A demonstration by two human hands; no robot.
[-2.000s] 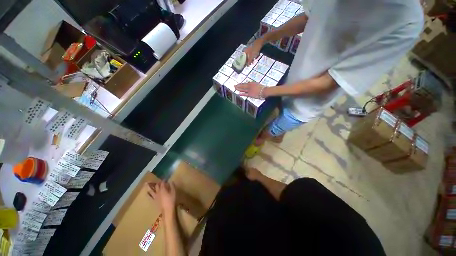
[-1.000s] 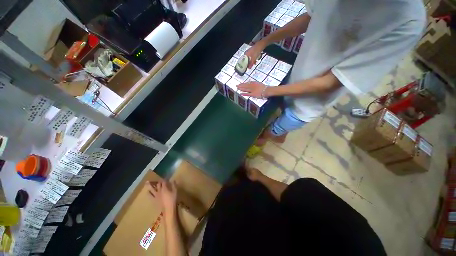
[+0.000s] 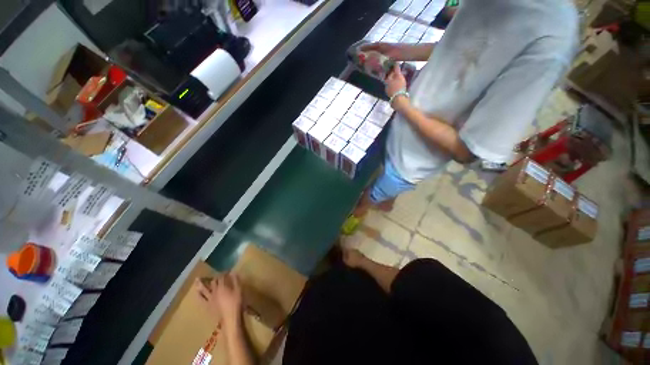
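My left hand [image 3: 222, 298] rests on top of a large brown carton [image 3: 174, 324] at the lower left, with its fingers spread and slightly bent and nothing held. The carton has red print and a white label; a raised brown flap [image 3: 267, 278] stands beside my hand. It sits on the green belt [image 3: 274, 214]. My right hand is not in view. Further up the belt is a tight block of small white-topped boxes [image 3: 342, 121] with dark sides.
A person in a grey shirt [image 3: 492, 78] stands by the belt, both hands on a blurred reddish-grey object [image 3: 374, 63]. More small boxes [image 3: 403, 30] lie behind. A label printer [image 3: 189, 96] and label sheets [image 3: 85, 267] line the left shelf. A strapped carton [image 3: 538, 203] stands on the floor.
The other person has lifted both hands off the block of boxes; the pale scanner no longer shows on it. My left hand stays on the carton. The view has shifted slightly.
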